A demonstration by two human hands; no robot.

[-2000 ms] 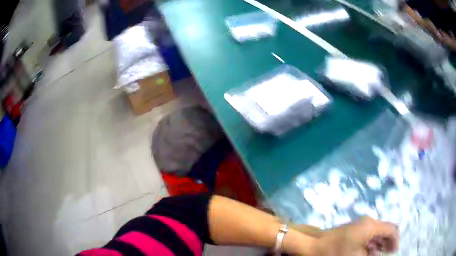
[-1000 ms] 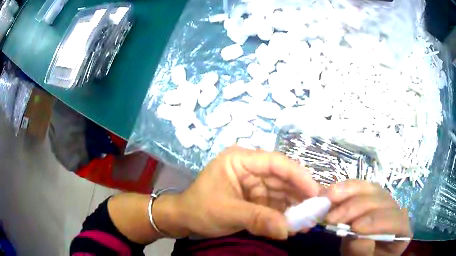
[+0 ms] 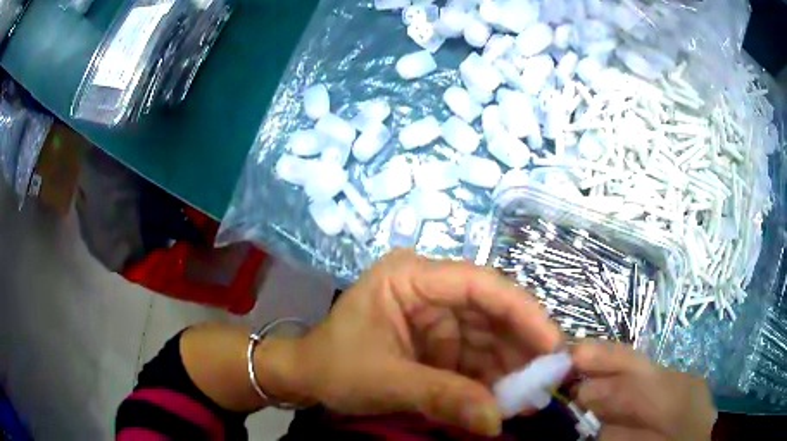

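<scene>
My left hand (image 3: 414, 336), with a bracelet at the wrist, holds a white plastic housing (image 3: 531, 383) between thumb and fingers at the lower middle. My right hand (image 3: 643, 392) is at the housing's right end, its fingers closed around a small part with a white collar (image 3: 588, 422). A thin yellowish piece shows between the housing and the collar. The rest of this part is hidden by my right hand or cut off by the bottom edge. Just beyond my hands, a clear tray (image 3: 509, 202) holds many metal shafts (image 3: 587, 280).
Loose white housings (image 3: 418, 132) lie on a clear plastic bag (image 3: 259, 194), with a heap of white sleeves (image 3: 682, 164) to the right. Clear boxes (image 3: 108, 73) with a white label stand at far left on the green bench (image 3: 194, 164). Silvery parts (image 3: 772, 344) show at the right edge.
The head view has swung from the floor and left bench to the parts pile. Since one second ago, the part in my right hand has tilted downward, and its long rod no longer shows.
</scene>
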